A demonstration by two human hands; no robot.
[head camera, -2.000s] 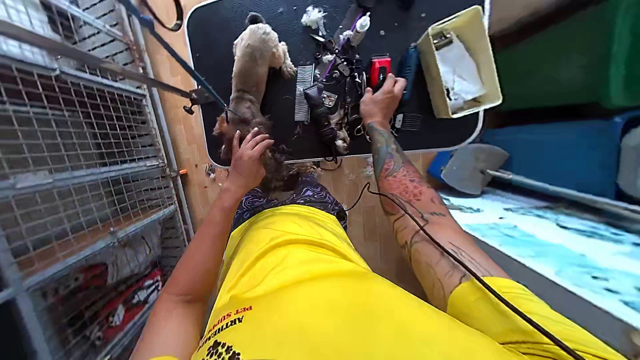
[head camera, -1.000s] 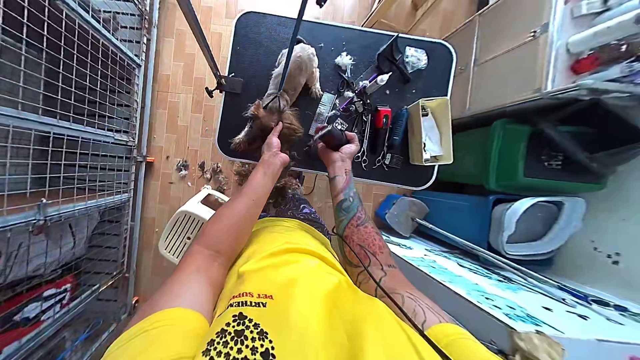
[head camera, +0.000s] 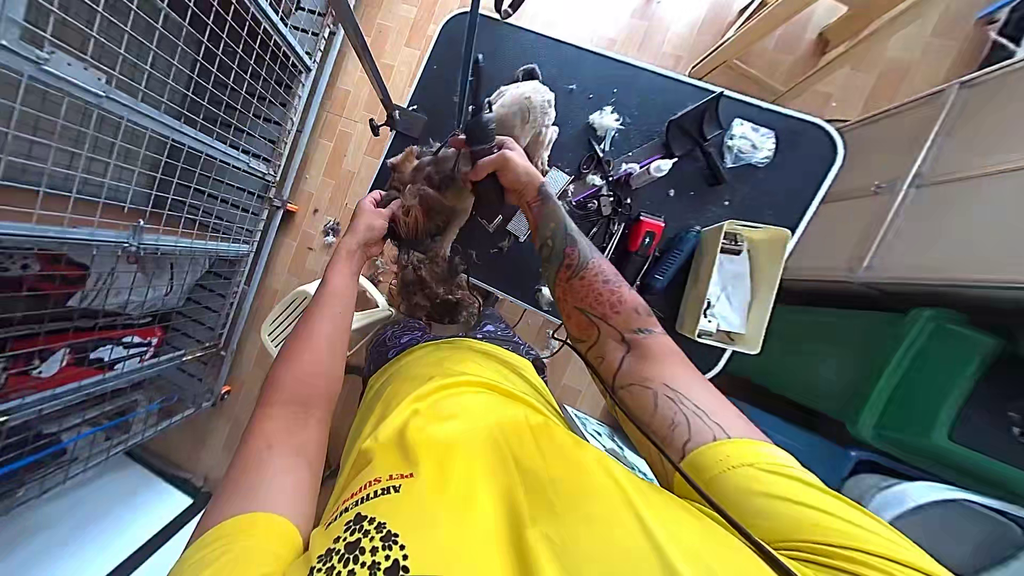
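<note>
A small dog [head camera: 524, 108] with a clipped pale back stands on the black grooming table [head camera: 640, 72], its longer brown head fur toward me. My left hand [head camera: 370, 226] pinches the fur or ear at the left side of its head. My right hand [head camera: 504, 170] is closed on a dark corded hair clipper [head camera: 482, 140], held at the right side of the head; its blade cannot be made out. Near that forearm lie a metal comb [head camera: 554, 186], scissors [head camera: 596, 158], a red and black clipper [head camera: 643, 238], and a dark blue tool [head camera: 674, 260]. Cut brown fur [head camera: 436, 284] lies at my lap.
A grooming arm [head camera: 368, 64] with a dark strap rises at the table's left side. A cream tub [head camera: 768, 296] and black dustpan [head camera: 694, 132] are on the right. Wire cages [head camera: 152, 144] stand at left, near a cream plastic chair [head camera: 300, 316]. The clipper's cord runs beside my right arm.
My right hand was at the tools beside the red clipper, then held a dark clipper right of the dog; now that clipper is at the head. My left hand has moved to the head's left side.
</note>
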